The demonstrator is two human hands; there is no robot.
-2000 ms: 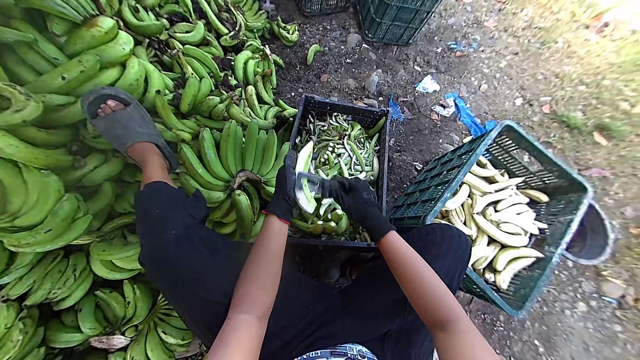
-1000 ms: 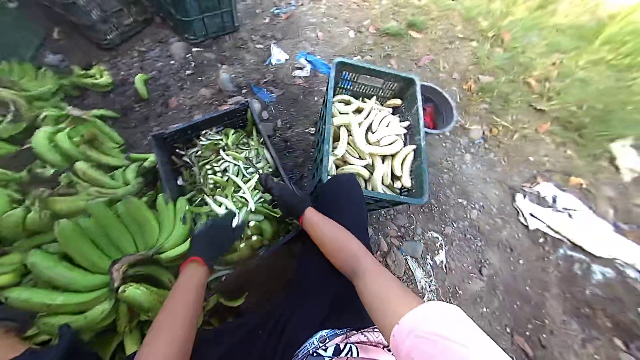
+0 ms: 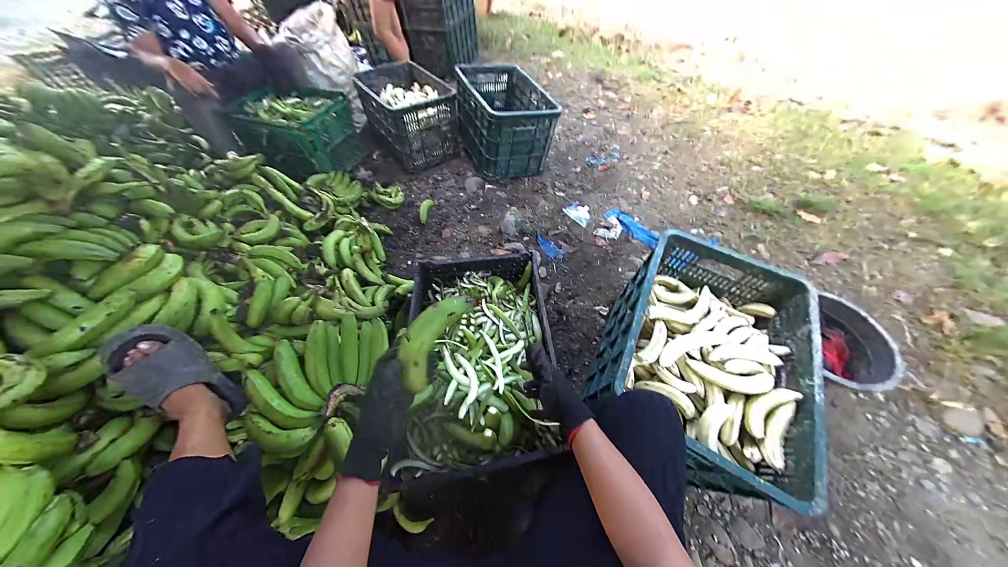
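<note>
My left hand [image 3: 382,413], in a dark glove, grips an unpeeled green plantain [image 3: 429,339] upright over the left side of a black plastic crate [image 3: 543,315]. Strips of green peel [image 3: 492,339] and some whole green fruit fill that crate. My right hand [image 3: 555,394], also gloved, is at the crate's right edge with its fingers partly bent; whether it holds a small tool cannot be told. To the right a green plastic crate [image 3: 815,394] holds peeled pale plantains [image 3: 728,370].
Heaped green plantain bunches [image 3: 102,307] lie at left, under my sandalled foot [image 3: 173,362]. A dark basin [image 3: 858,342] with something red stands behind the green crate. Further off, a person [image 3: 197,47] sits by a green crate [image 3: 339,126], beside other crates [image 3: 512,118].
One second ago both hands were low over the peels in the black crate; now my left hand holds up an unpeeled plantain. The view has swung considerably.
</note>
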